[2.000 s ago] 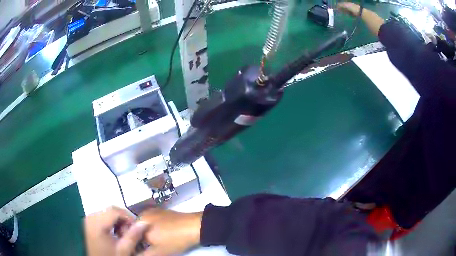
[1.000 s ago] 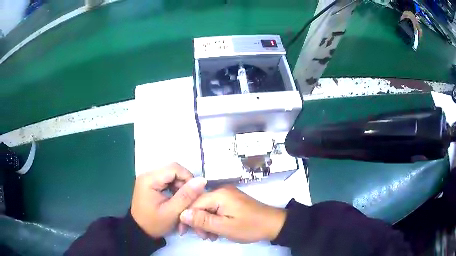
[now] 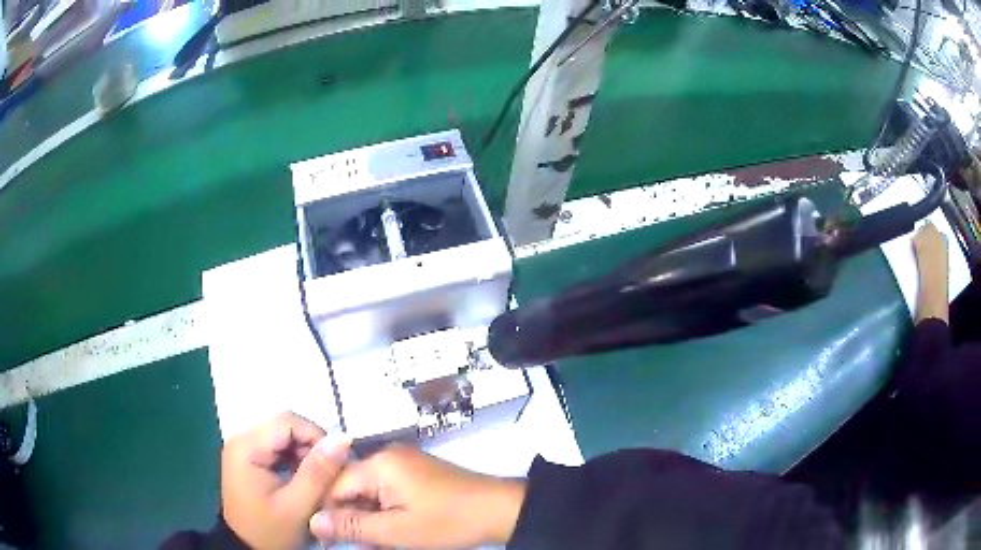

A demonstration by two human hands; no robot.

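My left hand and my right hand are together at the lower left, fingers curled and touching, in front of the screw feeder. I cannot see anything held between them. The screw feeder is a white-grey box with an open dark tray and a small red and black switch. Its silver metal pick-up point is on the near side. The black electric screwdriver hangs tilted to the right, its narrow end beside the feeder. No hand is on it.
The white sheet lies under the feeder. A scuffed white post stands behind it. A pale dividing strip crosses the green bench. Another person's arm is at the right edge.
Against one second ago, the view has shifted, so feeder and hands appear further left. My hands stay together by the feeder. The other person's arm now shows at right.
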